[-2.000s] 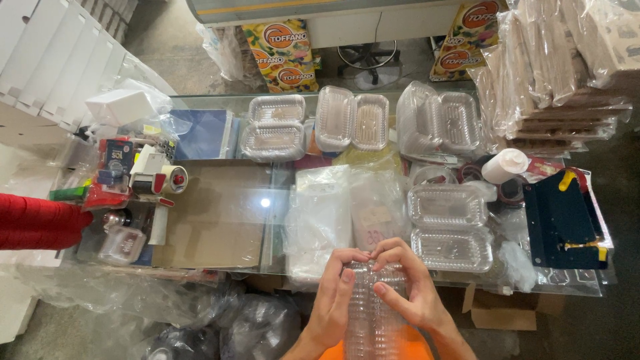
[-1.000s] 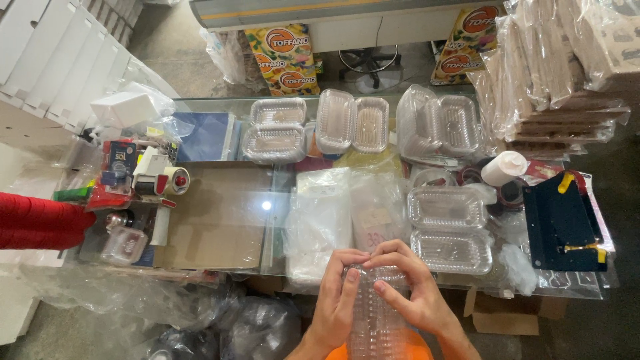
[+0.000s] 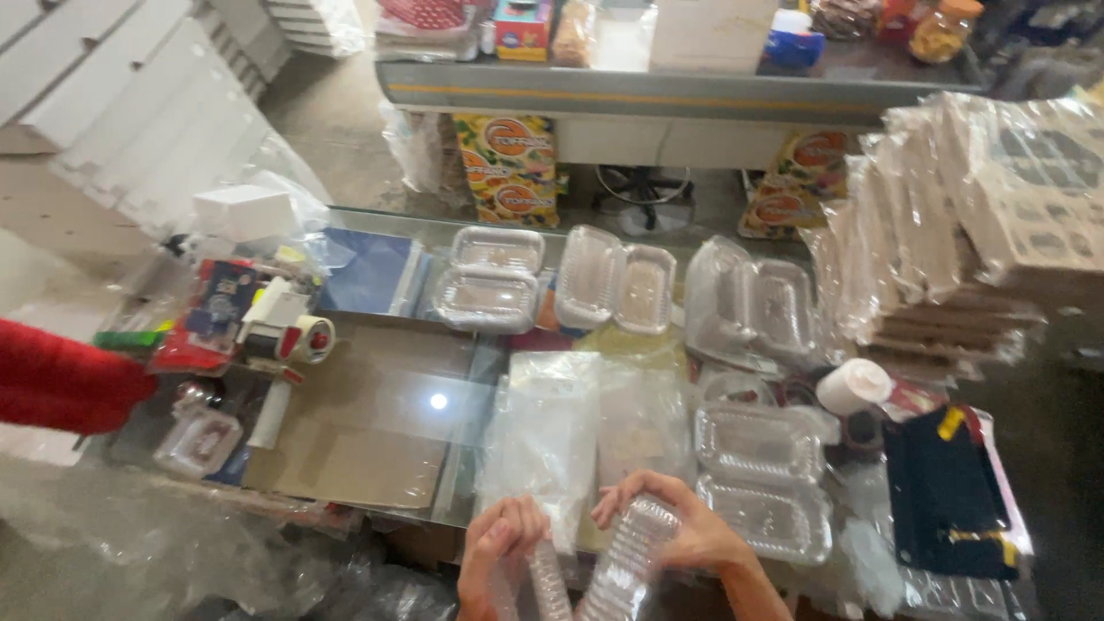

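Note:
At the bottom centre, my left hand (image 3: 509,552) grips one part of the clear plastic clamshell containers (image 3: 634,552), nested in a stack. My right hand (image 3: 681,522) holds the other part, with its thumb and fingers around the ribbed edge. A gap shows between the two parts, and their lower ends are cut off by the frame. Just beyond my hands lie clear plastic bags (image 3: 552,423). Opened clamshell containers (image 3: 763,483) lie to the right of my right hand, and more clamshells (image 3: 492,280) stand in a row along the far side of the glass table.
A tape dispenser (image 3: 280,332) and a brown cardboard sheet (image 3: 362,414) are on the left. At the right are a white roll (image 3: 854,385), a dark blue pouch (image 3: 944,492) and bagged cardboard trays (image 3: 940,224). Red wrapped material (image 3: 69,379) juts in from the left edge.
My hands, close together on the stacked containers before, have moved apart, each holding a part with a gap between. The view has tilted up, showing more of the far counter.

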